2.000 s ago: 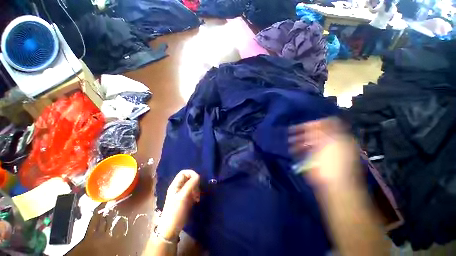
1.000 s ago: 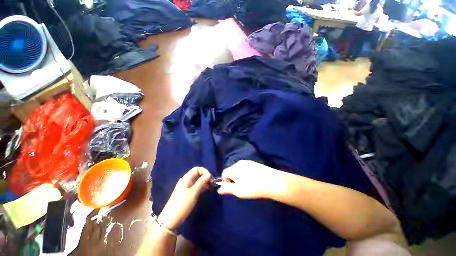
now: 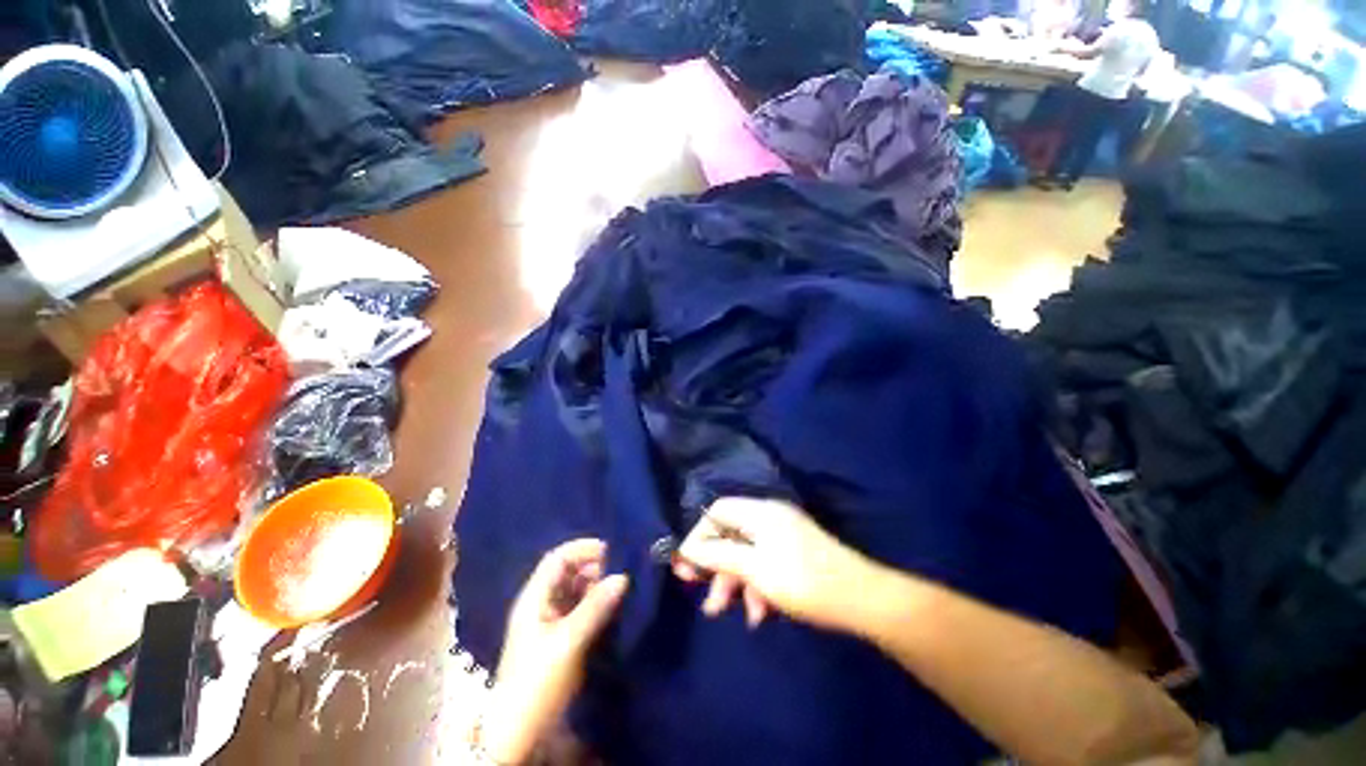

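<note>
A navy blue suit jacket (image 3: 929,404) lies heaped in front of me, with shinier lining folds (image 3: 719,352) in its middle. A small dark round button (image 3: 664,549) sits on the cloth edge between my hands. My left hand (image 3: 557,621) rests on the jacket left of the button, thumb and forefinger bent; whether cloth is pinched there is unclear. My right hand (image 3: 767,561) is just right of the button, its fingers curled down close to it. A small dark thing shows at its fingers, too blurred to name. No needle or thread can be made out.
An orange bowl (image 3: 316,551), pale thread ends (image 3: 342,699), a phone (image 3: 167,676) and a red plastic bag (image 3: 168,427) lie left. A fan (image 3: 72,135) stands behind them. Dark garments (image 3: 1243,419) lie right. A person (image 3: 1116,68) is far back right.
My right hand came from the right to the button, then drew slightly off it. My left hand moved slightly down and left from the button, its fingers looser than a second ago.
</note>
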